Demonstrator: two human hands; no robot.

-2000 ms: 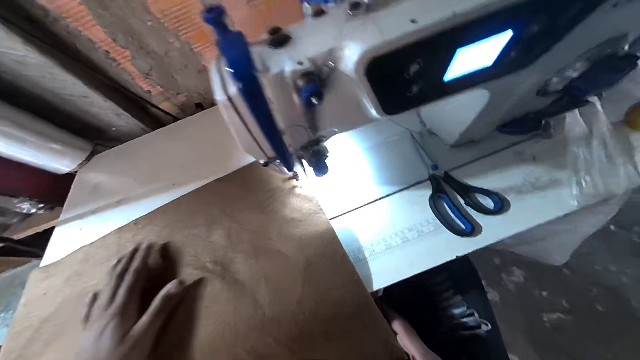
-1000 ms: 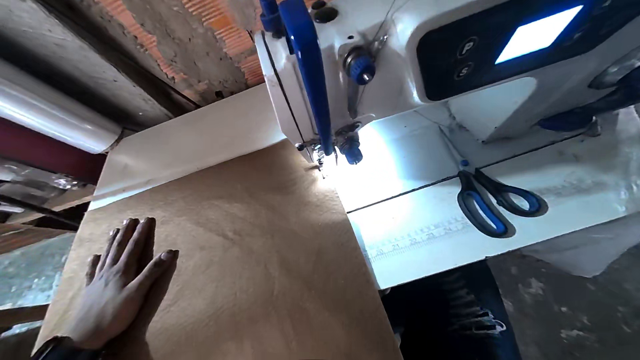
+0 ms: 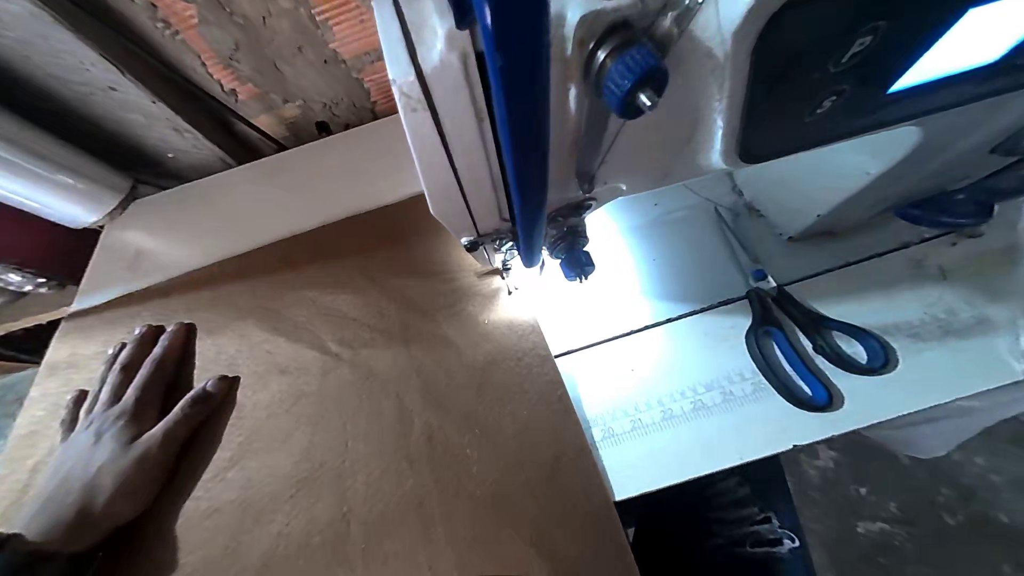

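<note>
A large sheet of brown material [image 3: 376, 416] lies on the white sewing table [image 3: 680, 472], its right edge beside the needle area of an industrial sewing machine [image 3: 664, 128]. The presser foot [image 3: 506, 268] is at the sheet's upper right corner, under a bright light. My left hand [image 3: 128, 440] rests flat on the left part of the sheet, palm down, fingers apart and holding nothing. My right hand is out of view. Scissors with black and blue handles [image 3: 800, 344] lie on the table right of the needle area.
A printed ruler scale [image 3: 680, 412] runs along the table near its front edge. A roll wrapped in clear plastic [image 3: 56, 172] is at the far left. Behind the table stands a rough brick wall [image 3: 280, 56]. The machine's control panel [image 3: 856, 80] has a lit screen.
Part of my right hand showed at the sheet's lower right edge two seconds ago and has left the view. My left hand stays flat on the sheet. The view has moved closer to the machine.
</note>
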